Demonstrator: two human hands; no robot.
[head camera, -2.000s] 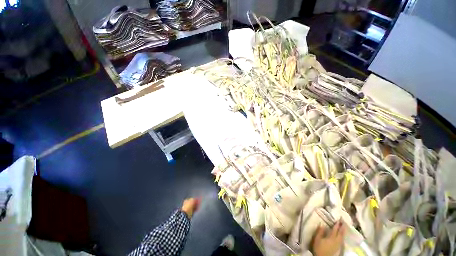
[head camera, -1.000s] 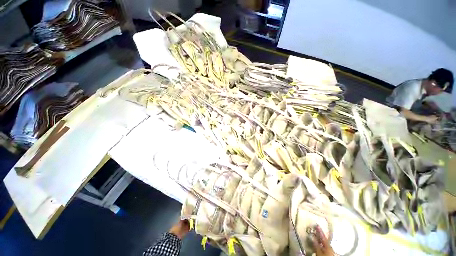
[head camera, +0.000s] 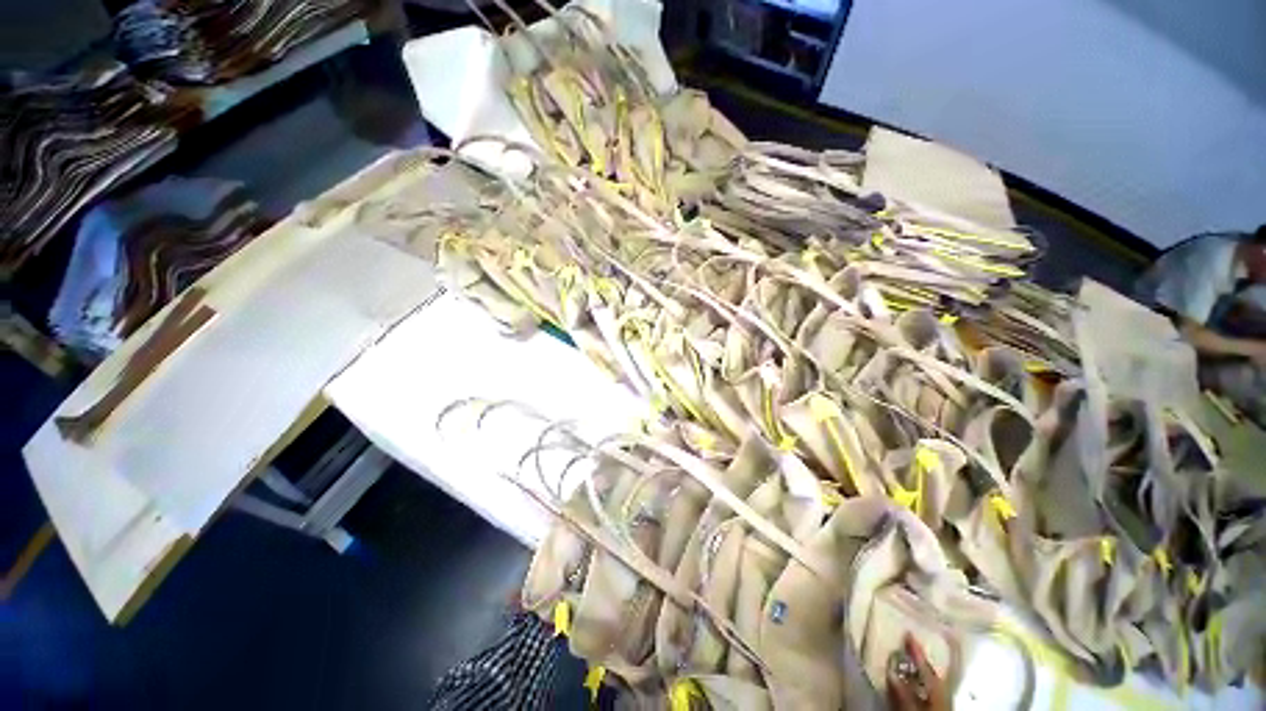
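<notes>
Several beige unfinished handbags (head camera: 798, 611) with yellow zipper-tape ends (head camera: 561, 617) stand bunched upright at the near table edge. A small blue dot shows on one panel. My left checked sleeve (head camera: 503, 670) reaches to the bags' left end; the hand itself is almost wholly hidden there and its grip cannot be seen. My right hand (head camera: 927, 683) is small, blurred and cut off by the bottom edge, against the near bag's side. Whether it grips anything is unclear. Thin bag handles loop up over the white table cover (head camera: 472, 389).
More beige bags (head camera: 819, 347) are heaped across the table's middle and right. A white board with a brown strip (head camera: 146, 364) lies left. Stacked wavy sheets (head camera: 83, 153) fill shelves at upper left. A seated person (head camera: 1208, 285) is at the right edge.
The view has swung right, then slightly back left. My left hand has gone from open air to behind the near bags. My right hand has stayed at the near bags and is less visible.
</notes>
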